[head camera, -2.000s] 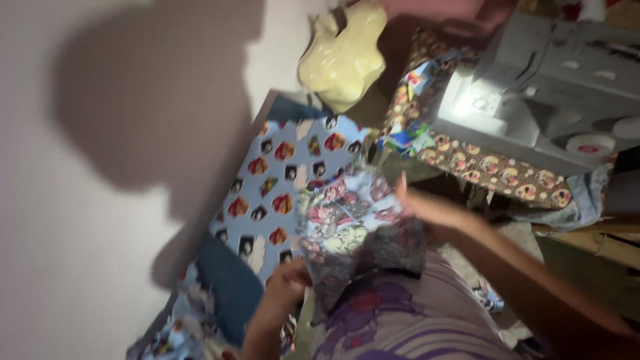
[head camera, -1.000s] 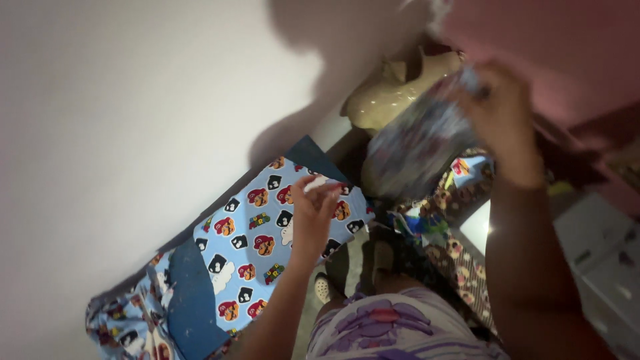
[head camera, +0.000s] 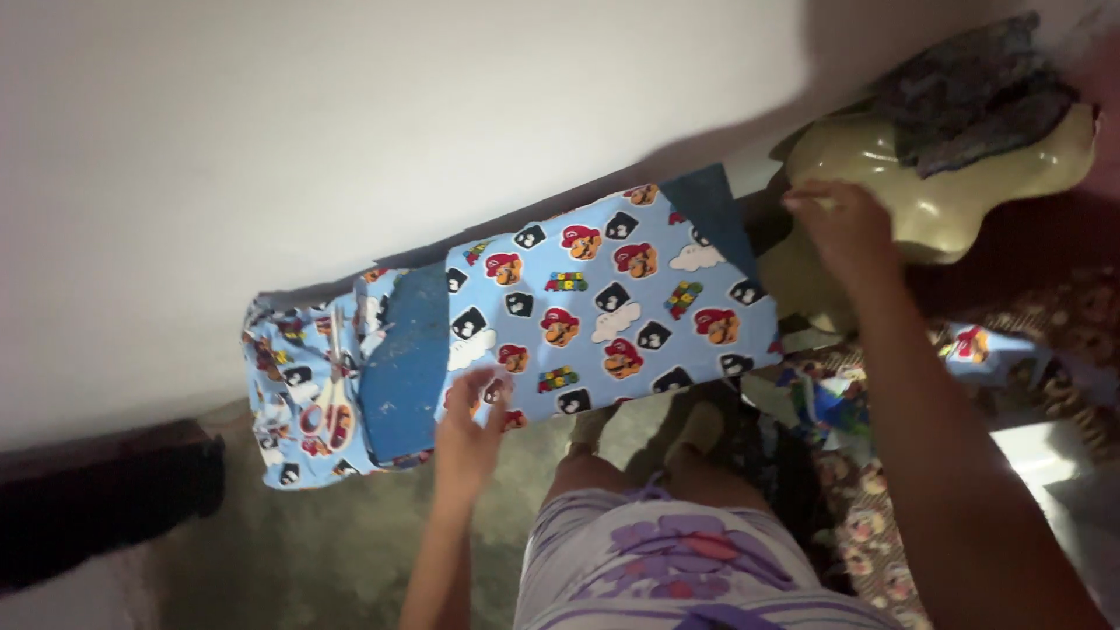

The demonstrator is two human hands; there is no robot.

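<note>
Light-blue fabric printed with cartoon faces (head camera: 604, 324) lies flat on a narrow blue board (head camera: 404, 363) against the wall. My left hand (head camera: 472, 420) is at the near left edge of this fabric, its fingers apart. Beyond the board's right end, my right hand (head camera: 840, 219) hovers by a cream plastic stool (head camera: 945, 206), with nothing visible in it. A dark patterned cloth piece (head camera: 980, 96) rests on the stool top. At the board's left end, scissors (head camera: 334, 385) lie on a bunched heap of the same printed fabric (head camera: 293, 376).
A white wall (head camera: 394, 131) runs behind the board. At the right, a brown patterned cloth (head camera: 866, 525) hangs beside colourful scraps (head camera: 831, 407) and a partly seen pale machine (head camera: 1050, 455). A dark object (head camera: 114, 499) is at the lower left; concrete floor (head camera: 332, 542) shows below.
The patterned cloth piece, held in both hands two seconds ago and in my right hand one second ago, now lies on the stool, let go. The view has swung left.
</note>
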